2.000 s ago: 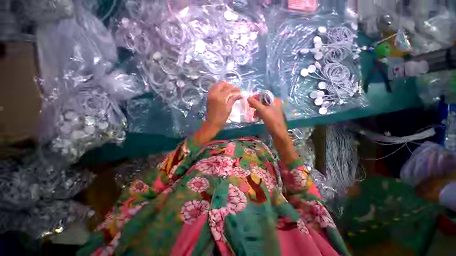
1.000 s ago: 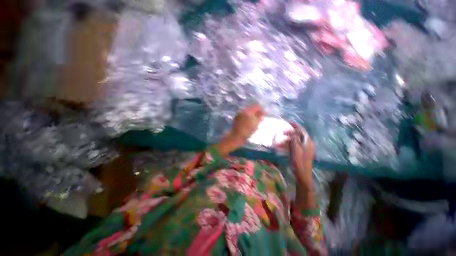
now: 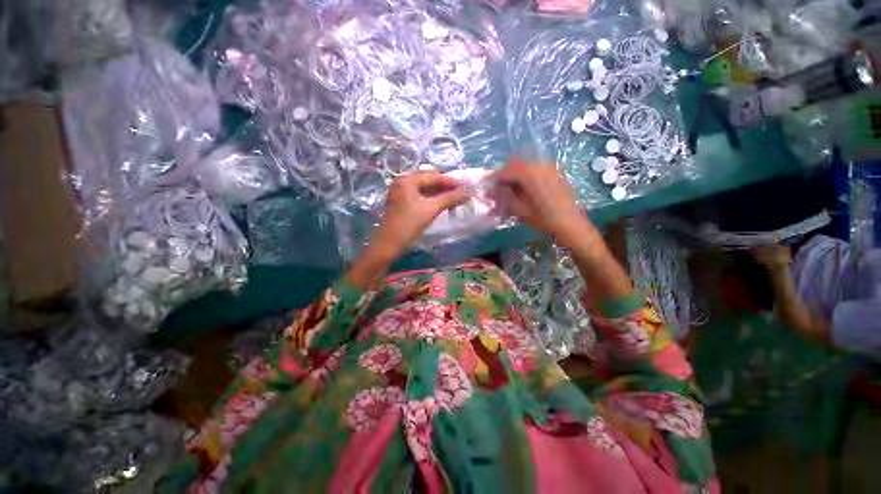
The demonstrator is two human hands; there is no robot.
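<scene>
Small clear poly bags [image 3: 462,218] lie at the near bench edge, shiny and pale. My left hand [image 3: 417,205] pinches the left side of a small bag's top edge. My right hand [image 3: 534,196] is at the bag's right side, its fingertips blurred and partly hidden; whether it also holds a coil cannot be told. Packed units [image 3: 382,92] form a large shiny pile beyond my left hand. Loose coils [image 3: 638,121] with round white end pieces lie to the right on a clear sheet [image 3: 546,82].
A bulging bag of coils [image 3: 169,241] and a brown cardboard box [image 3: 39,203] are at left. Uncoiled white cables [image 3: 662,270] hang below the bench edge at right. A fixture [image 3: 807,87] stands far right. Another person's arm [image 3: 797,299] reaches in at right.
The view swung and came back. The coil seen at my right fingertips two seconds ago no longer shows there. My hands are again at the small bags. The other person's hand has moved to the hanging cables.
</scene>
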